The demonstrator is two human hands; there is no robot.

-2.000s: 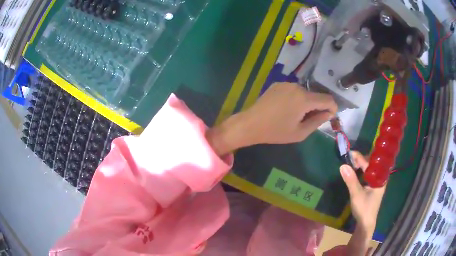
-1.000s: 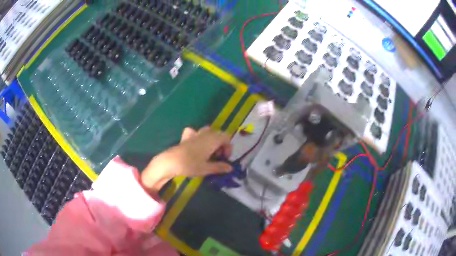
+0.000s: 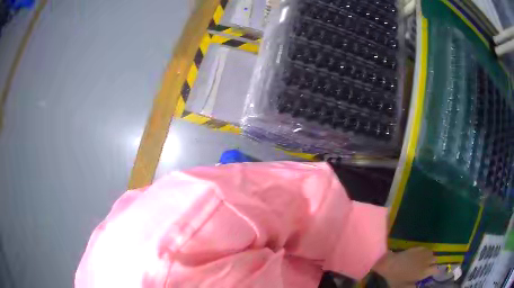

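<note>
My left hand point(image 3: 408, 265) is at the bottom right, at the end of a pink sleeve, beside the yellow tape line on the green mat. It is blurred and partly cut off; its fingers lie near a dark blue patch point(image 3: 428, 280) and a small white label point(image 3: 456, 273). I cannot tell whether it holds anything. My right hand is out of view. The clamp fixture and its red handle do not show. A clear blister tray point(image 3: 448, 112) with dark parts lies on the green mat at the right.
A plastic-wrapped stack of trays with black parts point(image 3: 338, 73) stands beside the bench's left edge. Black-and-yellow floor tape point(image 3: 191, 76), a brown floor strip point(image 3: 160, 107) and a small blue object point(image 3: 232, 156) are left of it. A white foam tray point(image 3: 487, 259) shows at the lower right.
The view has swung left, away from the fixture, towards the floor and the tray stack. Between the earlier frames, my left hand moved from the fixture's front to the blue patch, and my right hand left the view.
</note>
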